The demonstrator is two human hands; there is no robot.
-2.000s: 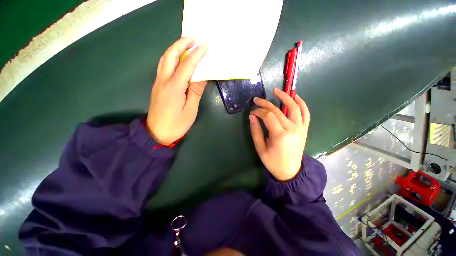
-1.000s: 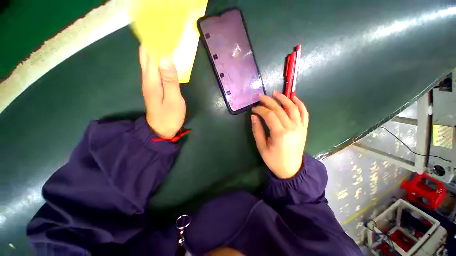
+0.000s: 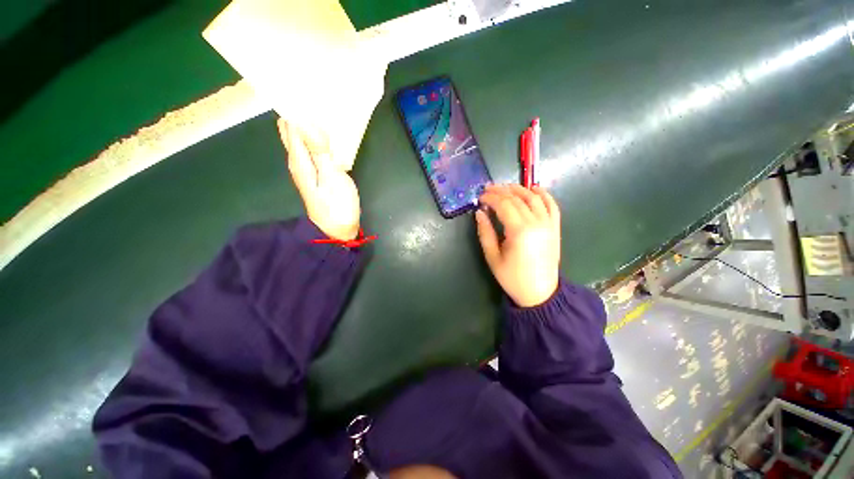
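My left hand holds a pale yellow-white sheet or booklet by its lower part, left of the phone; the sheet is bent and partly glared out. The smartphone lies flat on the dark green bench with a lit blue-purple home screen with icons. My right hand rests at the phone's lower right corner, fingers slightly curled, holding nothing that I can see. Red and white pens lie on the bench just beyond its fingertips.
The dark green bench curves across the view. A cream rail and a brighter green strip lie beyond it at upper left. At right, below the bench edge, are grey metal frames, a red item and the floor.
The sheet covered most of the phone, then moved left off it, and its page now spreads open at upper left. The phone screen changed from pinkish to a blue-purple home screen. The view shifted slightly.
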